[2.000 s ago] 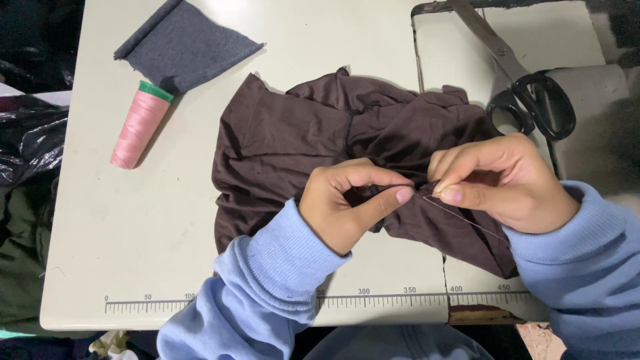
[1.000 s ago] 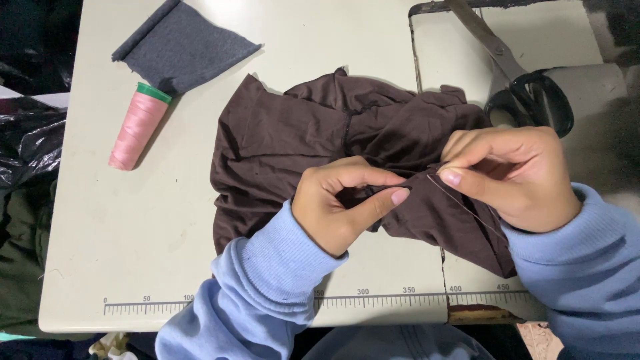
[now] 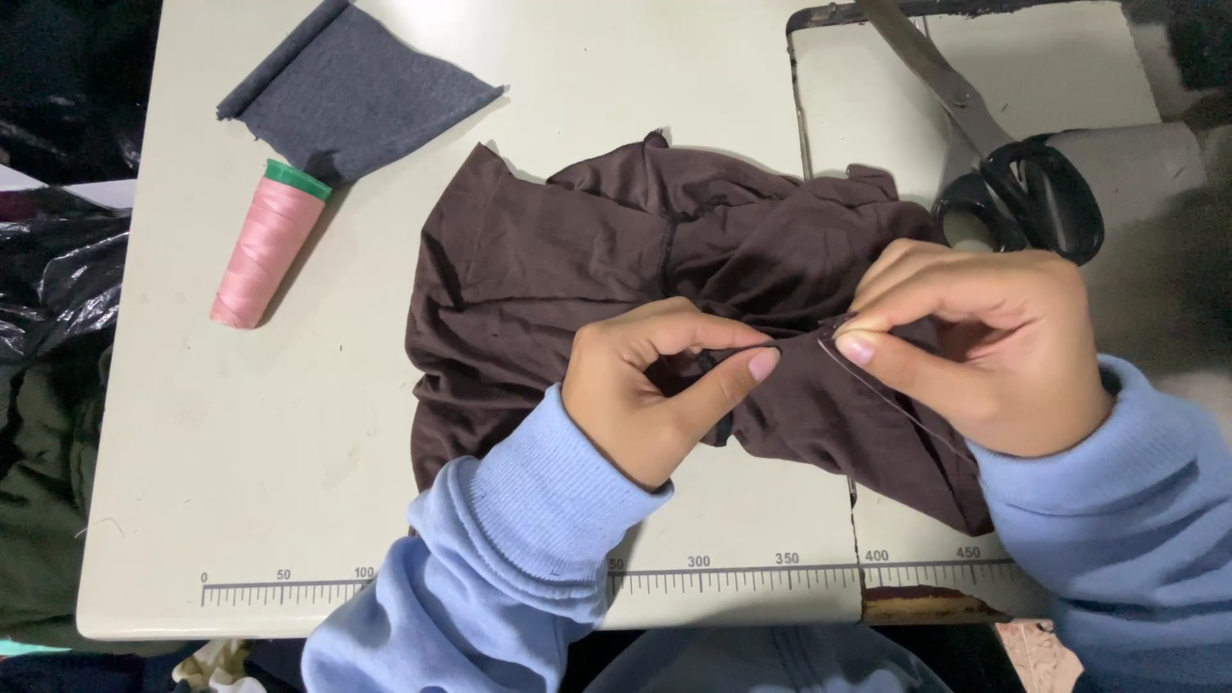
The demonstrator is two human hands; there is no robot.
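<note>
A crumpled dark brown fabric garment (image 3: 558, 250) with dark seams lies on the pale sewing table. My left hand (image 3: 669, 380) pinches its edge between thumb and index finger. To the right, my right hand (image 3: 972, 337) pinches the same edge, the cloth running between the two pinches. A thin light thread (image 3: 900, 409) trails from my right fingertips down toward the cuff. Whether a needle sits between those fingertips cannot be told.
A cone of pink thread (image 3: 269, 250) and a dark grey fabric piece (image 3: 371, 91) lie at the upper left. Black-handled scissors (image 3: 1049, 197) rest beyond my right hand. A printed ruler scale (image 3: 712, 575) runs along the table's near edge, which is chipped at the right.
Both hands keep pinching the garment's edge. My right hand has shifted slightly, and the gap between the two pinches is wider than two seconds ago.
</note>
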